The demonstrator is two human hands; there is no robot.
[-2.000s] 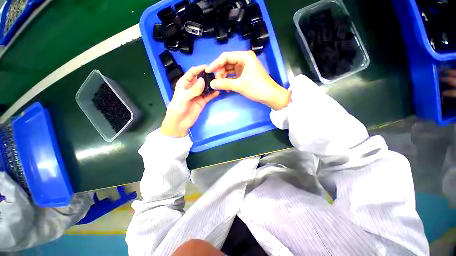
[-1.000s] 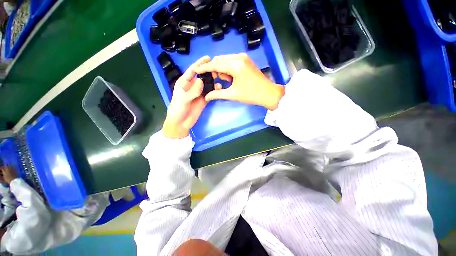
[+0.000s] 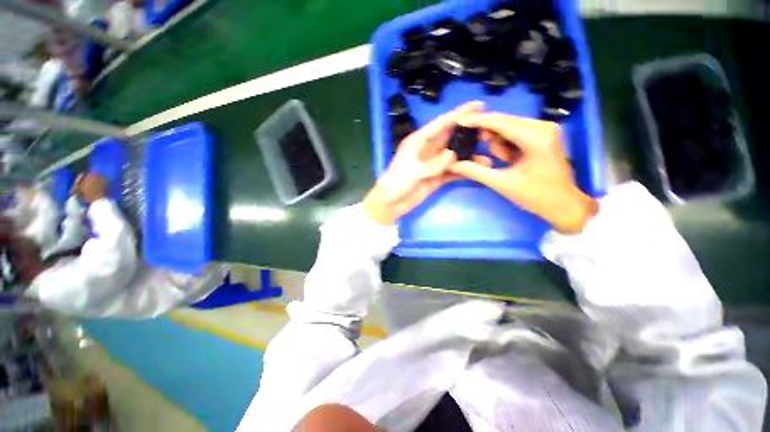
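Observation:
A black plastic housing [image 3: 463, 143] is held between both hands above the blue parts tray [image 3: 473, 251]. My left hand [image 3: 418, 169] grips it from the left with fingers and thumb. My right hand [image 3: 528, 164] pinches it from the right with thumb and fingers. The fingers hide much of the piece, and whether a small part sits in it cannot be told. Glossy black housings [image 3: 498, 51] are piled at the tray's far end, with a few along its left and right sides.
The left parts tub [image 3: 325, 173] holds small dark pieces. The right parts tub [image 3: 696, 126] holds dark parts. A neighbouring blue tray [image 3: 177, 198] lies far left. Beyond it a person in a white smock [image 3: 97, 266] sits at the bench. A pale rail [image 3: 253, 90] runs behind.
The view has turned left, so the tray, tubs and hands appear further right, and more of the line shows at left. Both hands still hold the black piece together.

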